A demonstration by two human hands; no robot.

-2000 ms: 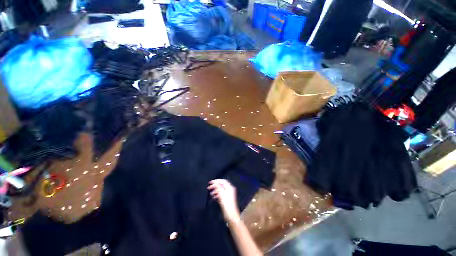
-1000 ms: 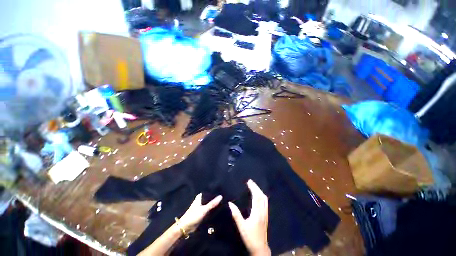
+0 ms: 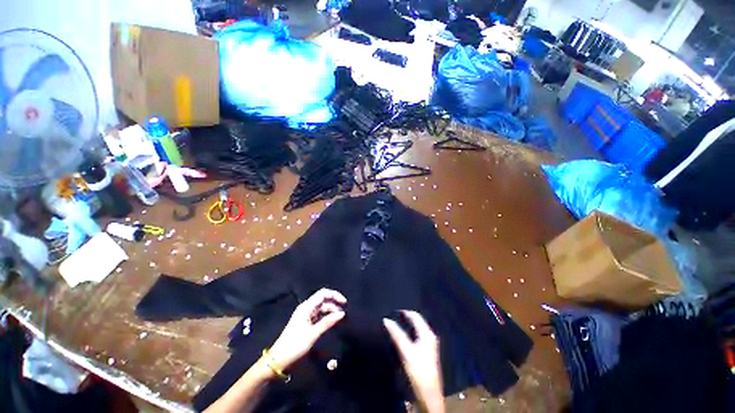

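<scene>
A black jacket (image 3: 322, 266) lies spread on the brown table, its collar at the far side and one sleeve stretched out to the left. Glossy lining shows at the collar. A small shiny button (image 3: 332, 365) sits on the lower front. My left hand (image 3: 316, 323), with a yellow band at the wrist, is over the jacket's middle with its fingers curled at the cloth. My right hand (image 3: 415, 343) is just right of it, fingers bent over the cloth. Whether the fingertips pinch fabric is unclear.
Black hangers (image 3: 330, 165) lie heaped at the table's far side. Red-yellow scissors (image 3: 226, 210) lie left. An open cardboard box (image 3: 608, 262) and folded dark garments (image 3: 582, 347) are right. A fan (image 3: 40, 109), another box (image 3: 165, 77) and blue bags (image 3: 278, 73) stand around the back.
The view has turned left since the first frame, where only my right hand clearly showed. Since the second frame, both hands' fingers have curled in more over the jacket's middle.
</scene>
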